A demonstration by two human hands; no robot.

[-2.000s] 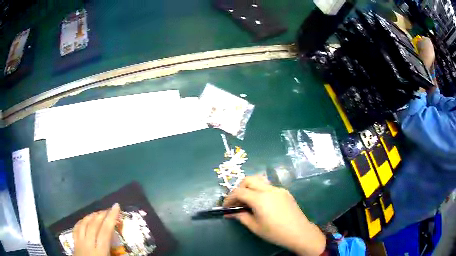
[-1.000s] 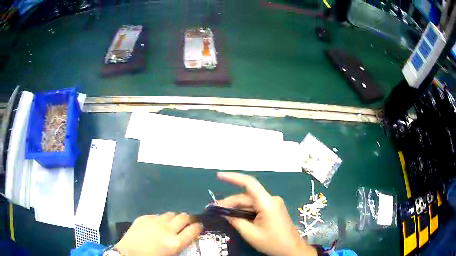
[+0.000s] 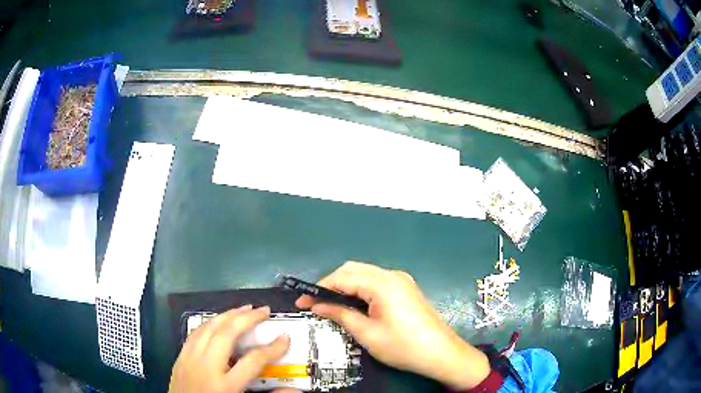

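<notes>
An open phone unit lies on a black foam pad at the bottom centre, its circuit board at the right end and an orange flex cable across its lower middle. My left hand rests on the phone's left part with fingers bent, covering much of it. My right hand holds a black pen-like tool between thumb and fingers, above the phone's upper edge, its end pointing up-left. I cannot tell whether a small part is at the tool's end.
Sticker sheet and blue parts bin at left. White sheets lie beyond the phone. Small loose parts, a zip bag and a second clear bag are at right. Pale rail borders the belt, which carries phones.
The view has swung left and down. My right hand has gone from the loose parts to above the phone with the black tool. My left hand stays at the phone, its fingers now spread over it.
</notes>
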